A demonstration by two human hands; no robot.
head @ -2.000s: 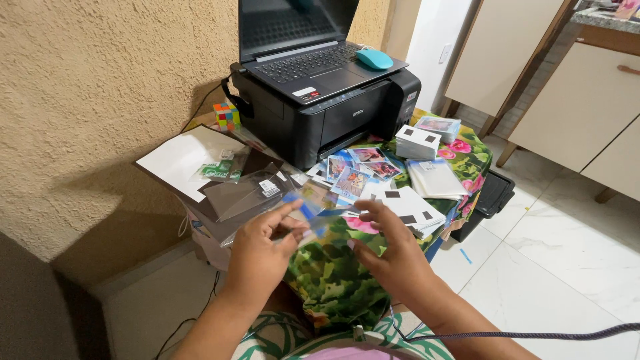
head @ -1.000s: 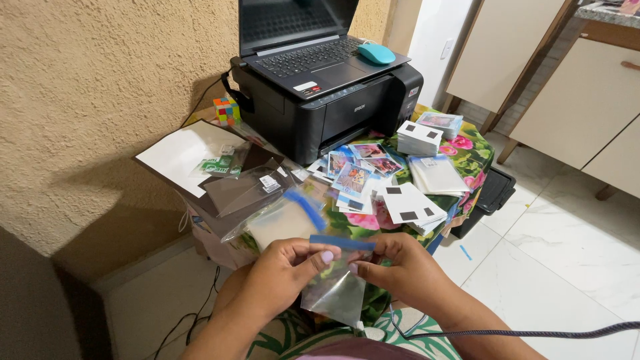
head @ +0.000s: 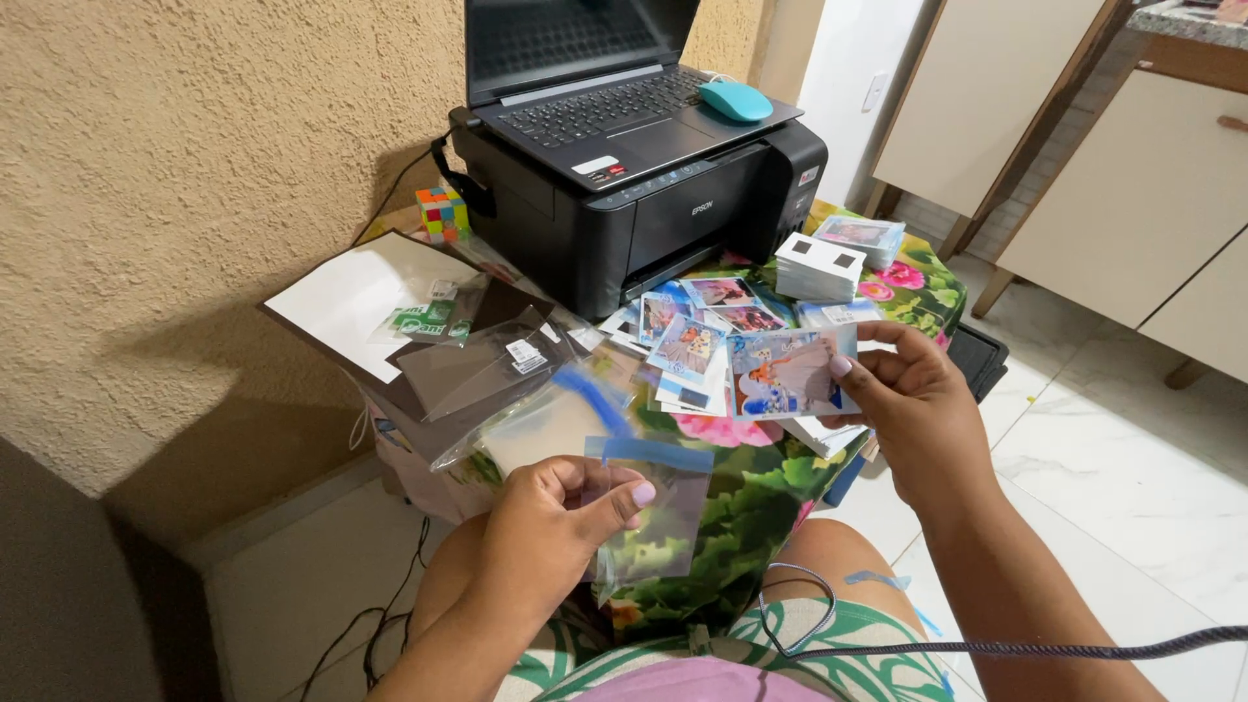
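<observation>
My left hand (head: 575,517) pinches a small clear plastic bag (head: 668,512) with a blue strip along its top. Between the thumb and fingers of my right hand (head: 902,400) is a printed photo card (head: 785,375), its picture side facing me. Behind it, more photo cards (head: 687,346) lie loosely overlapped on the floral tablecloth. A stack of white cards with dark squares (head: 821,268) stands near the printer, beside a pile of photo cards in clear sleeves (head: 860,234). Left of the photo cards lies a larger clear bag (head: 536,429) with a blue strip, partly behind my left hand.
A laptop (head: 624,117) with a turquoise mouse (head: 736,100) rests on a black Epson printer (head: 682,214). A puzzle cube (head: 444,214) sits beside it. Dark sheets, white paper (head: 346,302) and clear packaging (head: 478,366) cover the left side. A braided cord (head: 1033,648) crosses my lap.
Both hands were together at the small clear bag one second ago. My right hand has left it, moved right and taken hold of a photo card; my left hand keeps the bag.
</observation>
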